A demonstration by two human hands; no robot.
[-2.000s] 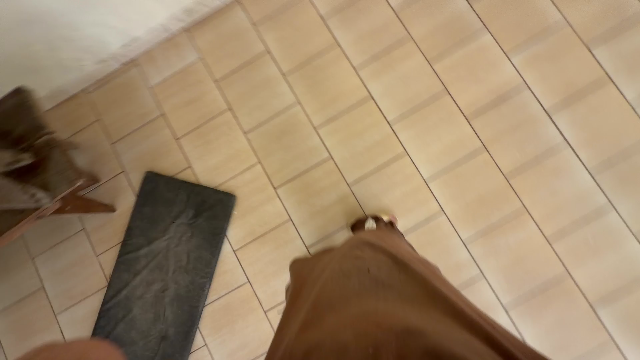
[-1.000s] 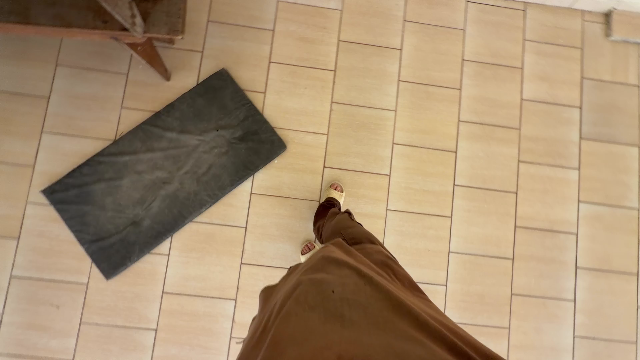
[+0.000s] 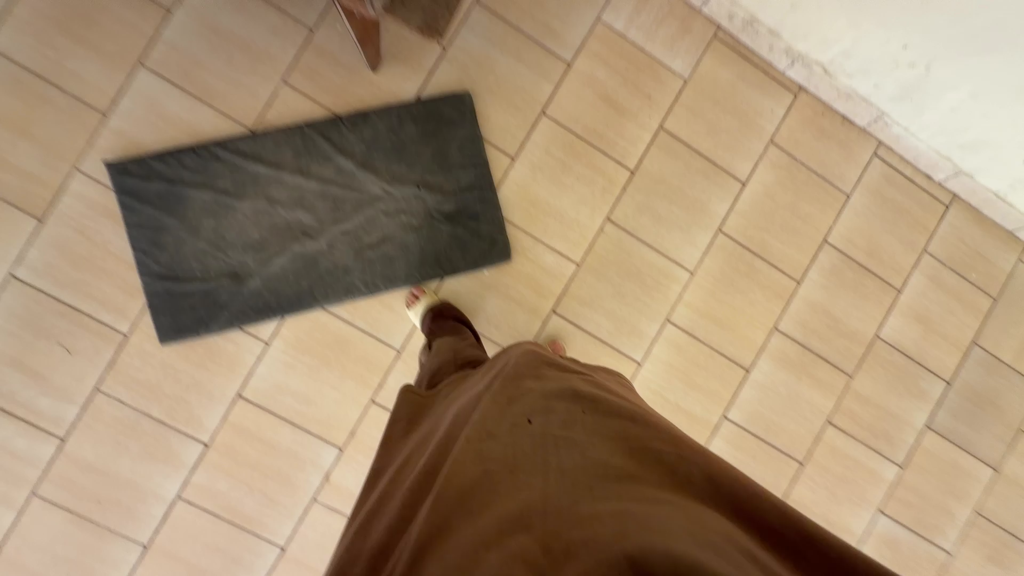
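Neither my left hand nor my right hand shows in the head view, so what they hold or touch is hidden. Below me hangs my long brown garment [image 3: 552, 456], which covers most of my legs. One foot in a pale sandal [image 3: 421, 307] points toward the near edge of a dark grey cloth mat [image 3: 312, 216]. The mat lies flat but creased on the floor, left of the middle of the view. Only the toes of my other foot [image 3: 557, 347] peek out past the garment's hem.
Beige tiles [image 3: 672, 208] cover the floor. At the top, beyond the mat, the wooden leg of a piece of furniture [image 3: 366, 36] stands on the tiles. A pale wall [image 3: 904, 56] with a low skirting edge runs along the upper right.
The view has turned strongly. One sandalled foot is now close to the mat's near edge; a second ago both feet were off to the right of the mat.
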